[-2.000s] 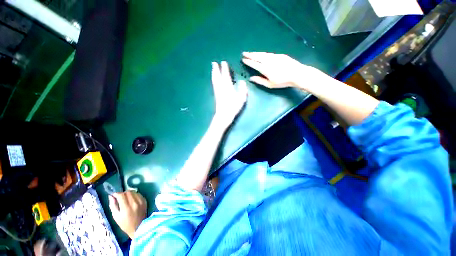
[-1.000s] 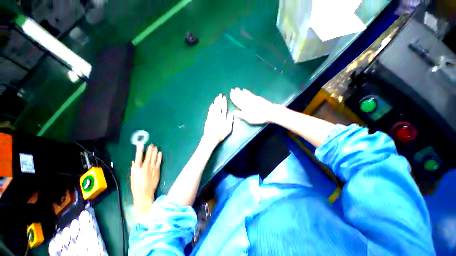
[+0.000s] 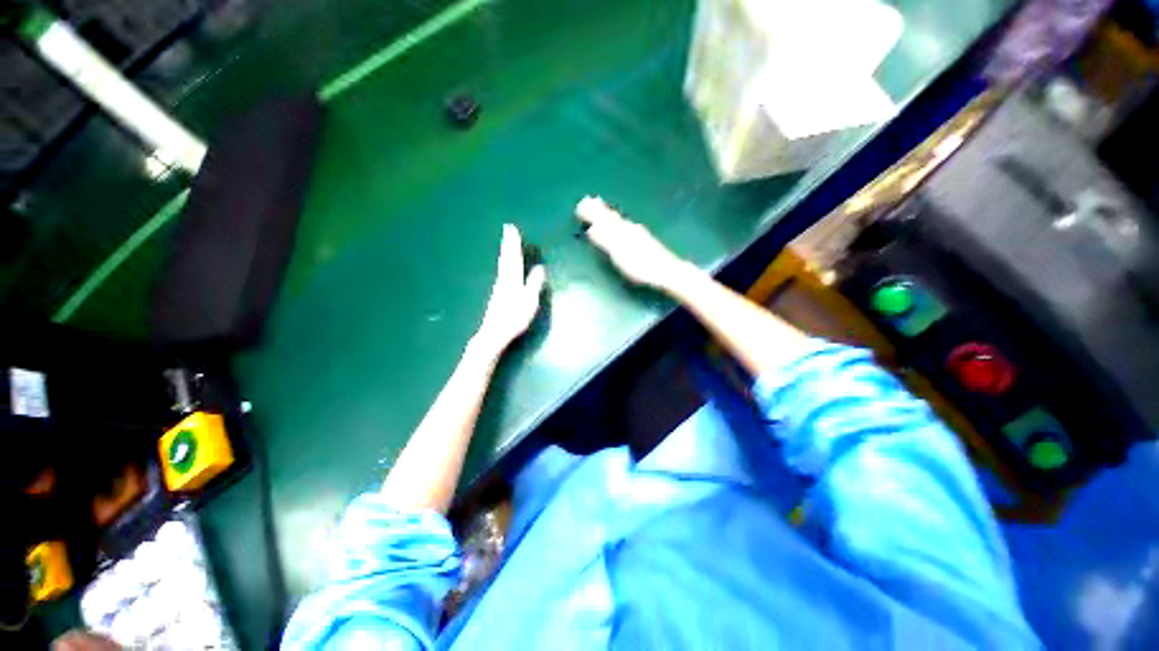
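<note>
My left hand rests on the green belt, edge down, its fingers straight and together and its thumb apart. It seems to hold nothing. Small black pieces lie beside its palm, blurred. My right hand is to the right of it, low over the belt, fingers bunched and pointing up-left. A dark speck shows under its fingertips; I cannot tell if it is held. A round black part stands on the belt farther up.
A white open carton stands at the upper right. The press base with green and red buttons is at right. A long black pad, a yellow button box and a tray of white parts are at left. A fingertip shows bottom left.
My hands have moved apart, leaving a gap between them. The neighbour's hand and white ring have left the belt in view. The round black part is farther up than two seconds ago.
</note>
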